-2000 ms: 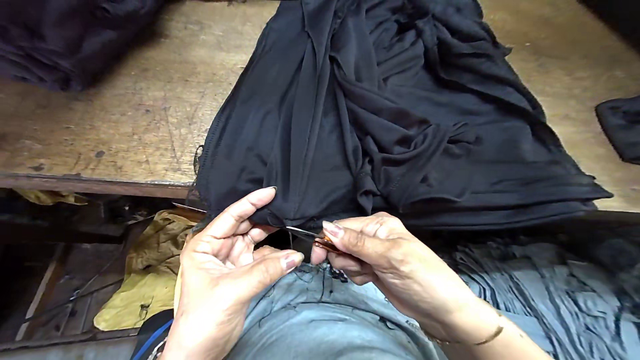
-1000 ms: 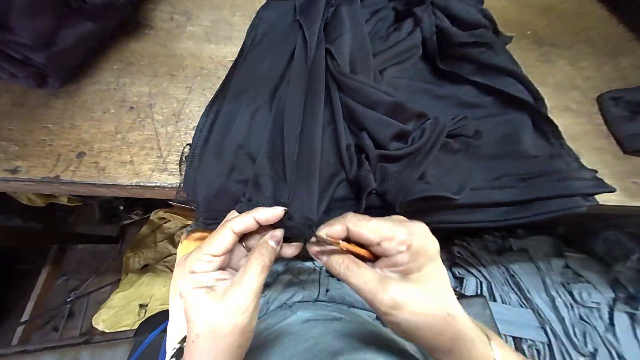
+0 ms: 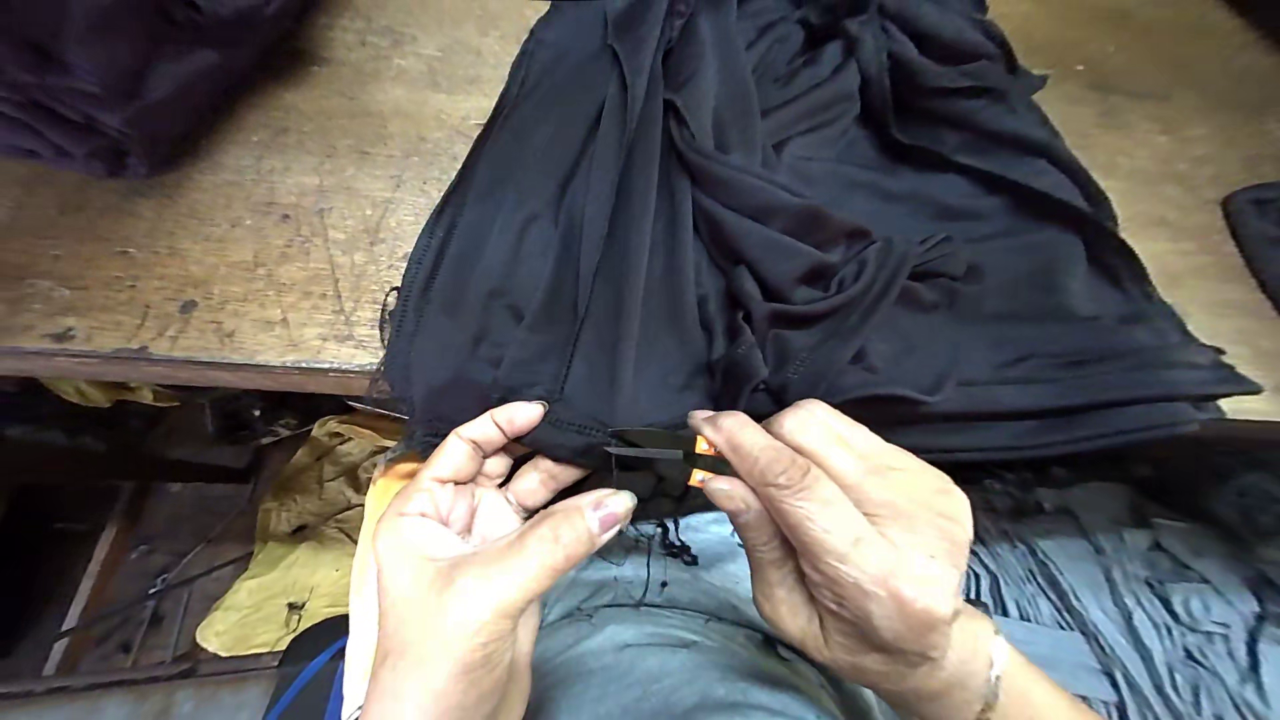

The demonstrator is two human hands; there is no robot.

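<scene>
A pile of black fabric garments (image 3: 640, 250) hangs over the front edge of the table. My left hand (image 3: 490, 540) holds the hem at the pile's lower edge with its fingers, palm up, the thumb apart below. My right hand (image 3: 850, 530) grips orange-handled thread snips (image 3: 702, 462) between thumb and fingers. Their two dark blades point left, slightly apart, at the hem close to the left fingertips. A thin dark thread hangs by the blade tips. Part of the snips is hidden by the right hand.
The wooden table (image 3: 200, 260) bears dark folded cloth (image 3: 130, 80) at the back left and a small black piece (image 3: 1258, 240) at the right edge. Below the table lie yellow cloth (image 3: 290, 550) at the left and grey-blue fabric (image 3: 1100, 570) at the right.
The snips, largely covered by my right fingers a second ago, now show parted blades at the hem. My left thumb has moved away from the fingers.
</scene>
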